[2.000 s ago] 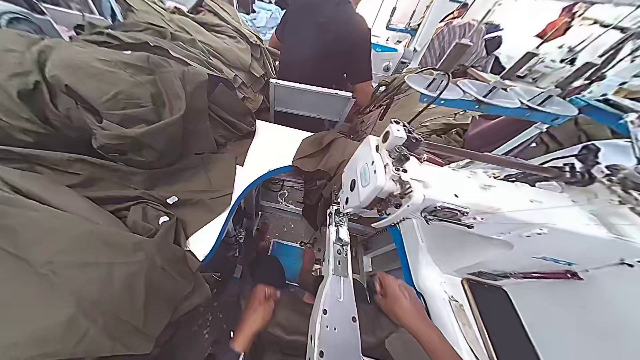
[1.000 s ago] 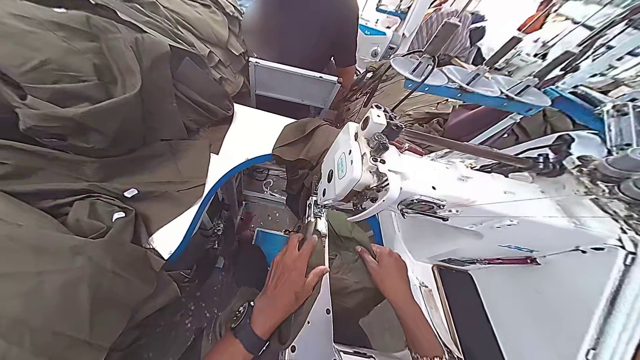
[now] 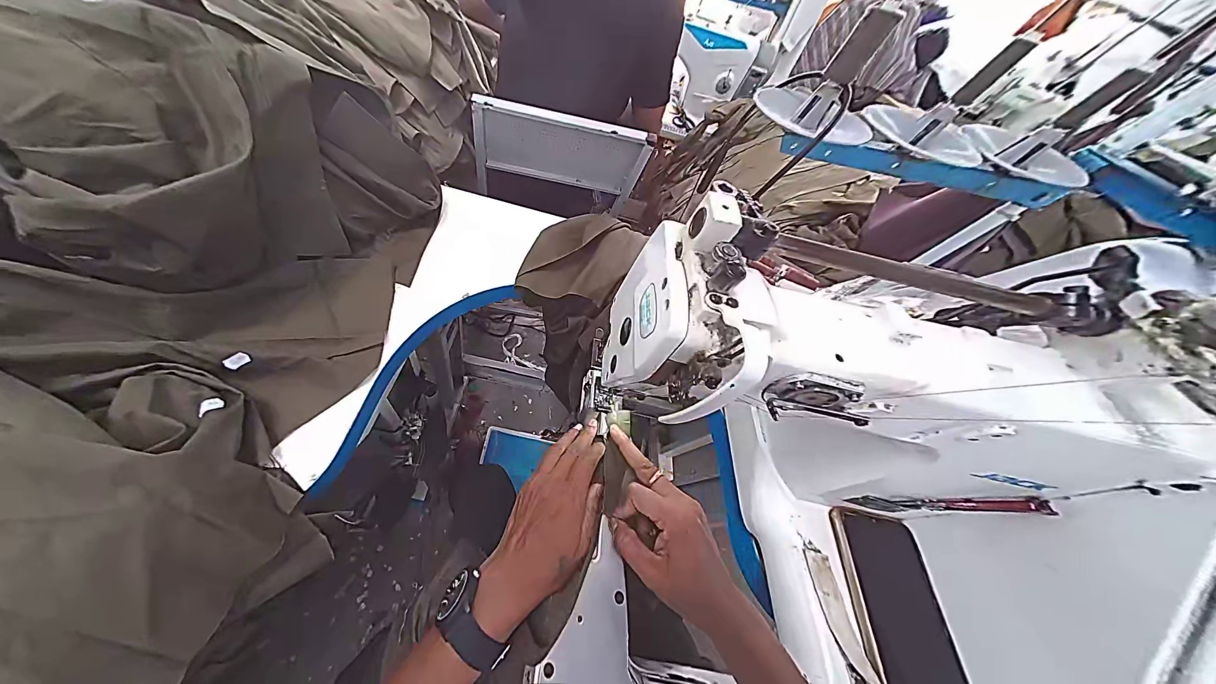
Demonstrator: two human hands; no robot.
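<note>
A white Jack industrial sewing machine [image 3: 655, 309] reaches in from the right, its presser foot [image 3: 598, 391] over a narrow arm bed [image 3: 594, 608]. Olive fabric [image 3: 617, 475] runs along that bed up to the foot. My left hand [image 3: 556, 513], below a dark wristwatch, lies flat with fingers together on the fabric's left side, fingertips just short of the foot. My right hand [image 3: 665, 532], with a ring, holds the fabric's right side between thumb and bent fingers, its index fingertip close to the foot. More olive fabric [image 3: 579, 261] hangs behind the needle area.
Large heaps of olive fabric [image 3: 161, 313] cover the left side, beside a white table with a blue edge [image 3: 380, 380]. A phone [image 3: 898, 598] and red-handled tweezers [image 3: 959, 504] lie on the machine's right. Thread-cone holders [image 3: 921, 133] stand behind. A person [image 3: 584, 57] is beyond a metal frame.
Two seconds ago my hands were low and apart on either side of the bed. They then came up with olive fabric to the foot, and now lie closer together there.
</note>
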